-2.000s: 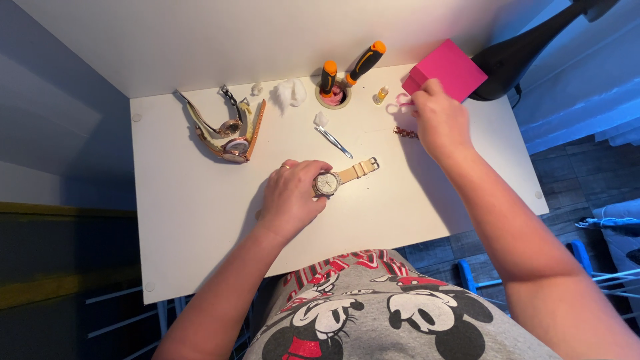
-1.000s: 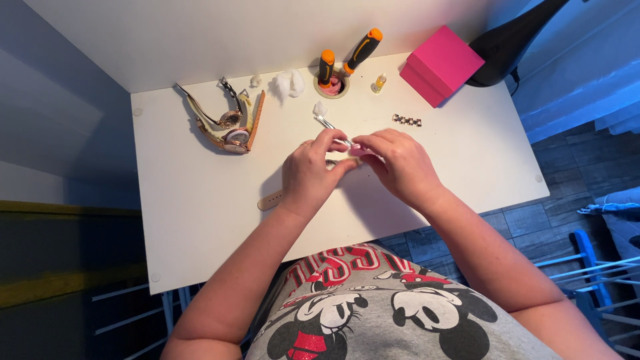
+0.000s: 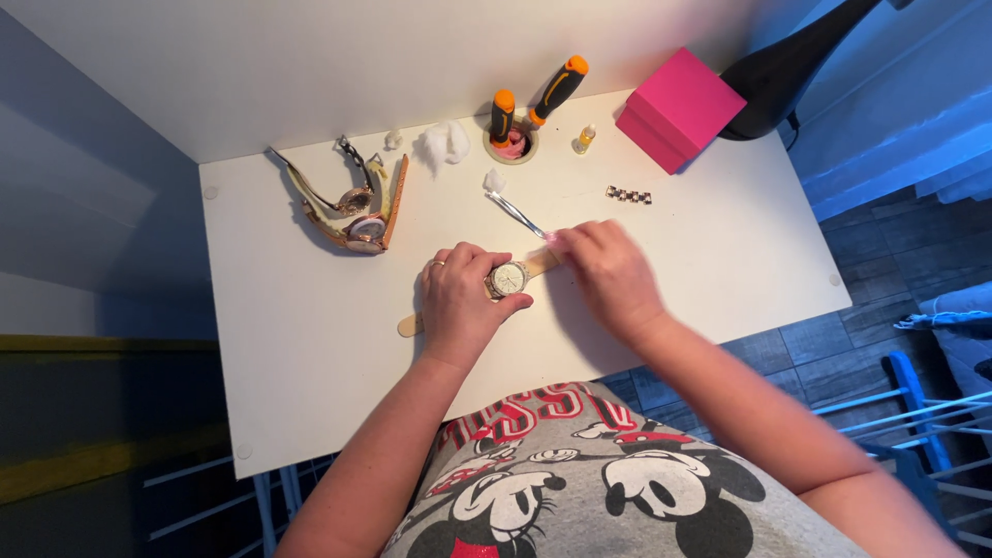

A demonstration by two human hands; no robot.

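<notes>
My left hand [image 3: 465, 298] grips the round case of a wristwatch [image 3: 509, 279] and holds it face up on the white tabletop. The watch's beige strap [image 3: 542, 262] runs out to both sides of that hand. My right hand [image 3: 608, 271] is at the strap's right end, with a small pink cloth or pad [image 3: 551, 237] pinched at the fingertips; the hand is slightly blurred. Metal tweezers [image 3: 517, 215] lie just above, one end close to the pink piece and the other by a small tuft of cotton wool [image 3: 494, 180].
Several watches [image 3: 366, 231] lie at the left. Along the back are cotton wool [image 3: 444, 145], a round holder [image 3: 510, 159] with orange-and-black handled tools [image 3: 561, 89], a small bottle [image 3: 584, 139] and a pink box [image 3: 682, 111]. A piece of metal link bracelet [image 3: 628, 195] lies at the right.
Two seconds ago my right hand was by the pink box; one second ago both hands were together over the watch. Now the watch is back in view under my left hand, with my right hand farther right.
</notes>
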